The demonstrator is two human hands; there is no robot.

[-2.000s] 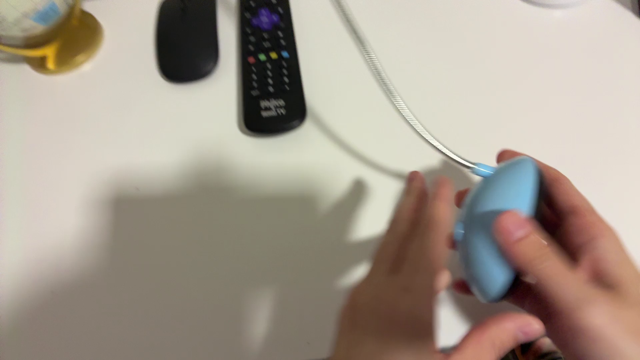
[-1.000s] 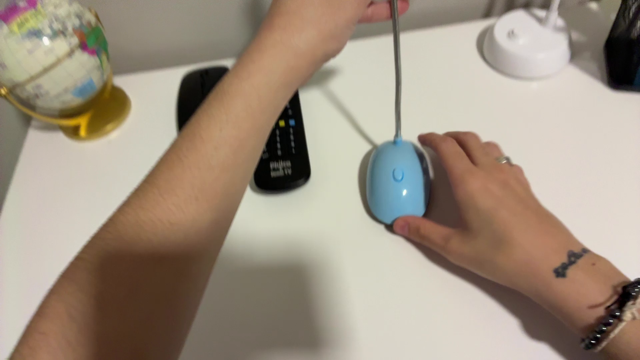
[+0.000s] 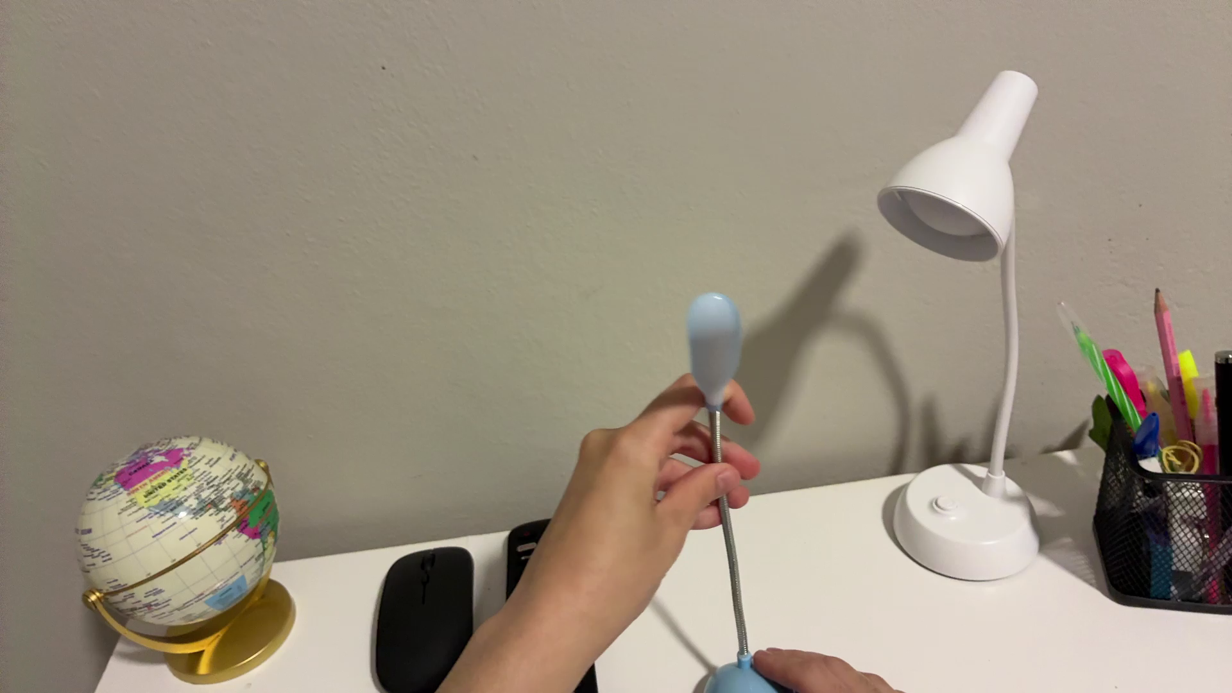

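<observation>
A small blue gooseneck lamp stands upright near the bottom middle, its light-blue head [image 3: 714, 346] at the top of a thin metal flexible neck [image 3: 732, 558]. The fingers of my left hand [image 3: 664, 481] close around the neck just below the head. At the lower frame edge, my right hand [image 3: 823, 671] rests against the lamp's blue base [image 3: 739, 677]; most of that hand and part of the base are cut off.
A globe on a gold stand [image 3: 178, 539], a black computer mouse [image 3: 424, 616] and a partly covered black remote control [image 3: 525, 544] lie left. At right stand a white desk lamp [image 3: 965, 525] and a black mesh pen holder [image 3: 1155, 539]. A grey wall [image 3: 385, 241] rises behind.
Two seconds ago both hands were at the blue base, held on its side; now it stands upright and my left hand is on the neck. The view has tilted up, showing the lamp's head.
</observation>
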